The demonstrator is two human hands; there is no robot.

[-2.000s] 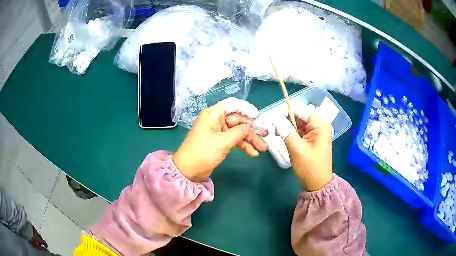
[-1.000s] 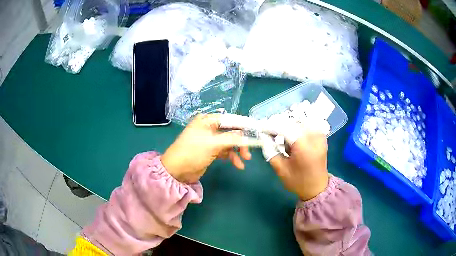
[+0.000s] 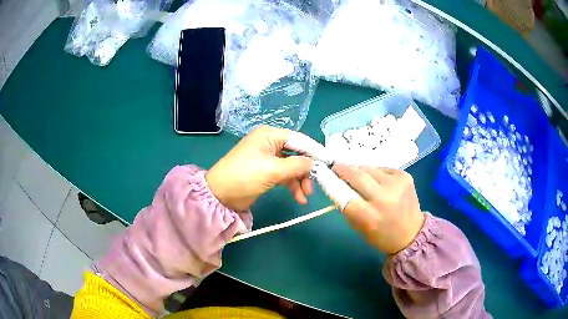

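My left hand (image 3: 265, 163) and my right hand (image 3: 380, 202) meet at the fingertips in front of the clear tub. Between them is a small white plastic part (image 3: 319, 168), mostly hidden by white-wrapped fingers. A thin pale stick (image 3: 283, 223) runs from under my right fingers leftward to my left cuff. The clear plastic tub (image 3: 430, 140) just behind my right hand holds white parts with dark spots and a pale slip.
A black smartphone (image 3: 200, 81) lies at left. An open poly bag (image 3: 280, 103) lies beside it. A large bag of white parts (image 3: 386, 53) is behind the tub, a smaller bag (image 3: 106, 31) far left. Two blue bins (image 3: 462, 196) with small parts stand at right.
The stick, upright two seconds ago, now points left, below my hands. My right fingers have turned inward and moved left, out of the tub's area, against my left fingertips. The view has shifted slightly.
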